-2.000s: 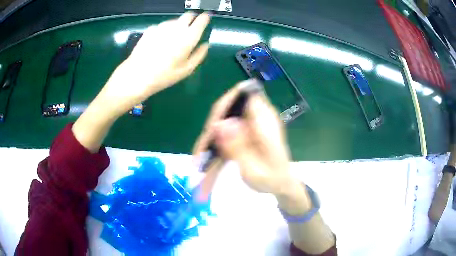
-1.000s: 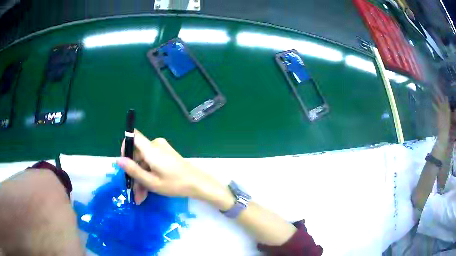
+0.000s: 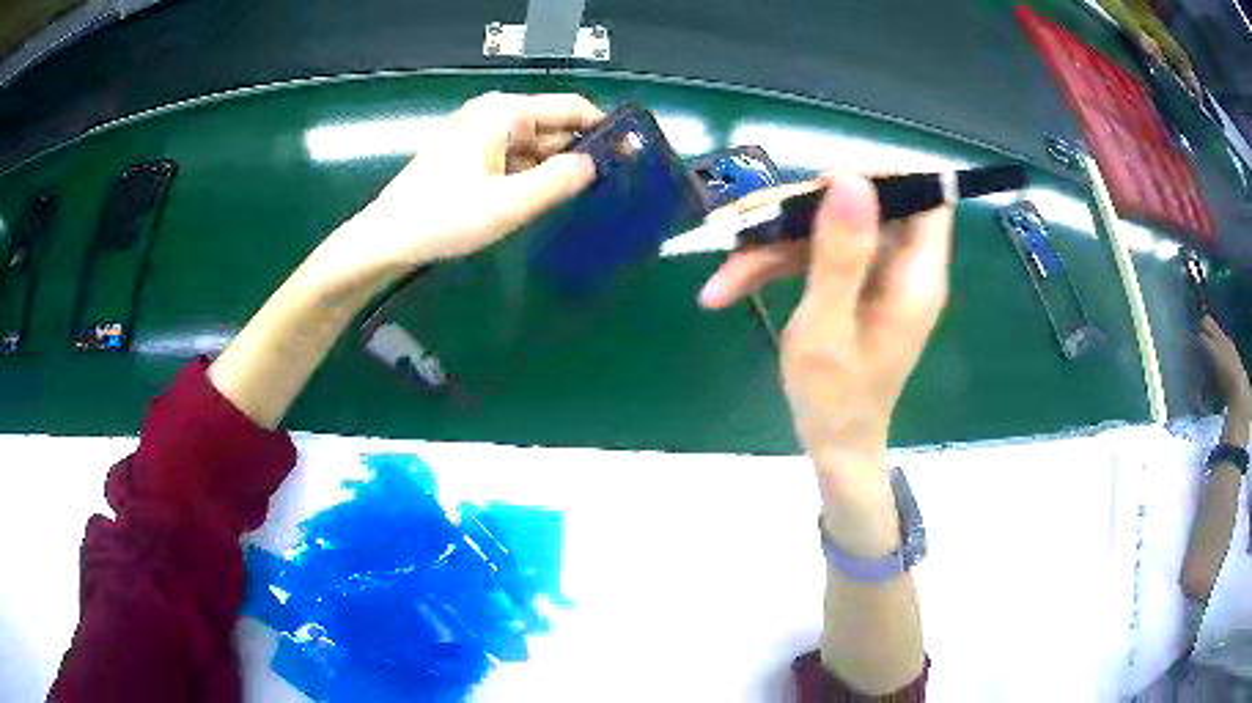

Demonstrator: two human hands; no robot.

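My left hand (image 3: 481, 179) holds the top end of a phone middle frame (image 3: 634, 148) above the green belt. A dark blue film patch (image 3: 597, 227) shows below that end, blurred; I cannot tell how much of it is still attached. My right hand (image 3: 872, 295) holds a black pen-like tool (image 3: 906, 197), its pale tip pointing left toward the frame. Another frame with a blue patch (image 3: 742, 172) lies on the belt, partly hidden behind my right hand. A heap of peeled blue film (image 3: 412, 591) lies on the white bench covering (image 3: 687, 577).
The green belt (image 3: 549, 392) carries two dark frames at left (image 3: 126, 254) and a frame with blue film at right (image 3: 1050, 282). A metal bracket (image 3: 547, 41) stands at the belt's far edge. Red trays (image 3: 1126, 124) are at upper right. Another person's arm (image 3: 1215, 481) shows at far right.
My left hand has moved from the lower left up over the belt and taken hold of a frame. My right hand has lifted the tool from the film heap, up and right.
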